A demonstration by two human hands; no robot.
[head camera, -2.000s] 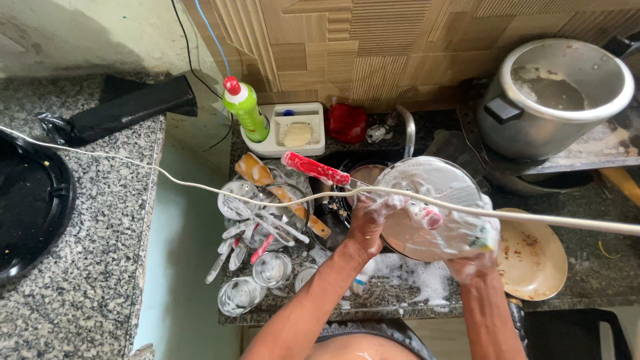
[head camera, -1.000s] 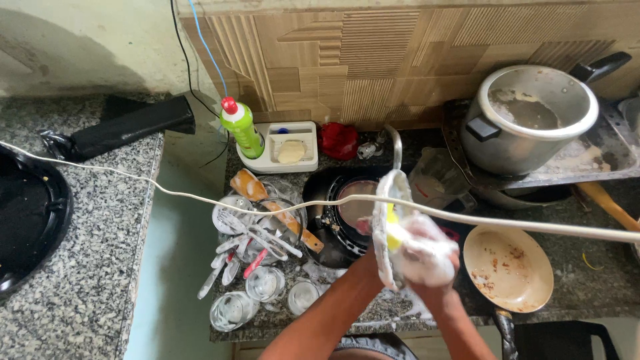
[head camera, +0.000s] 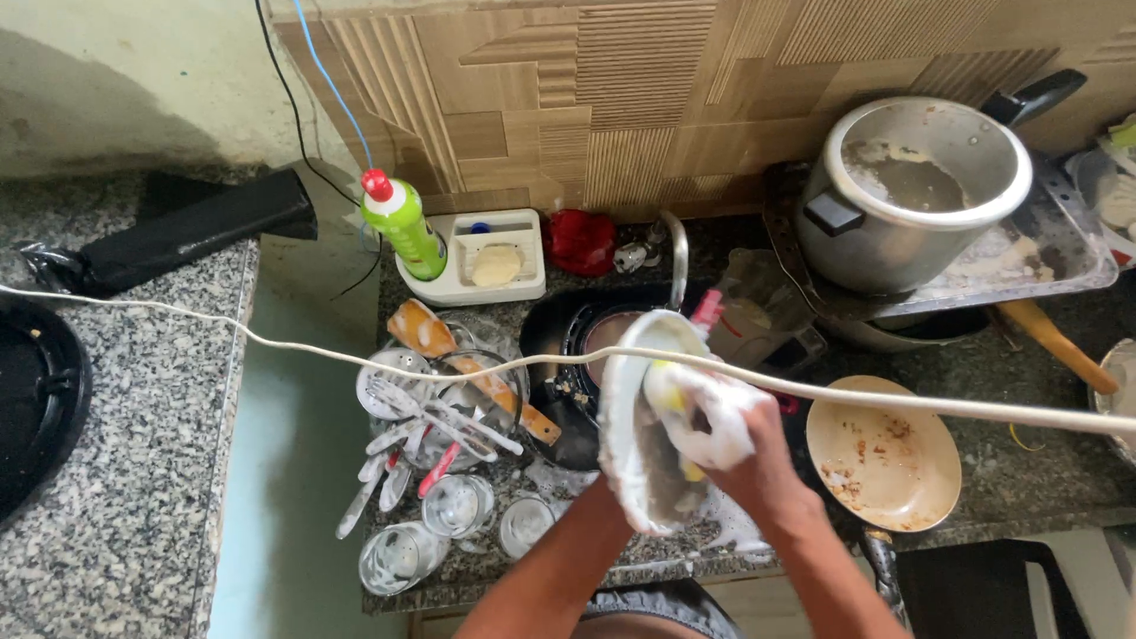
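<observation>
A soapy round pan (head camera: pixel 632 426) is tilted on its side above the counter, in front of the sink (head camera: pixel 555 417). My left hand is hidden behind this pan; only the forearm shows, reaching up to its underside. Thick foam covers my right hand (head camera: pixel 714 422), which presses a yellow sponge (head camera: pixel 672 395) against the inside of the pan. A red handle (head camera: pixel 707 311) sticks out beyond the far rim. Soapy cutlery (head camera: pixel 426 413), a wooden spatula (head camera: pixel 422 328) and several drinking glasses (head camera: pixel 457 506) stand to the left.
A dirty cream frying pan (head camera: pixel 883 453) lies at right. Behind it, a large pressure cooker pot (head camera: pixel 914 195) stands on a metal tray (head camera: pixel 1021 266). A green detergent bottle (head camera: pixel 404 226) and white soap holder (head camera: pixel 493 257) are near the tap (head camera: pixel 679 257). A white cable (head camera: pixel 550 358) crosses the view.
The pan in my hands was turned with its broad face up two seconds ago and is now tipped steeply on its side. My right hand has moved onto its inner face with the sponge.
</observation>
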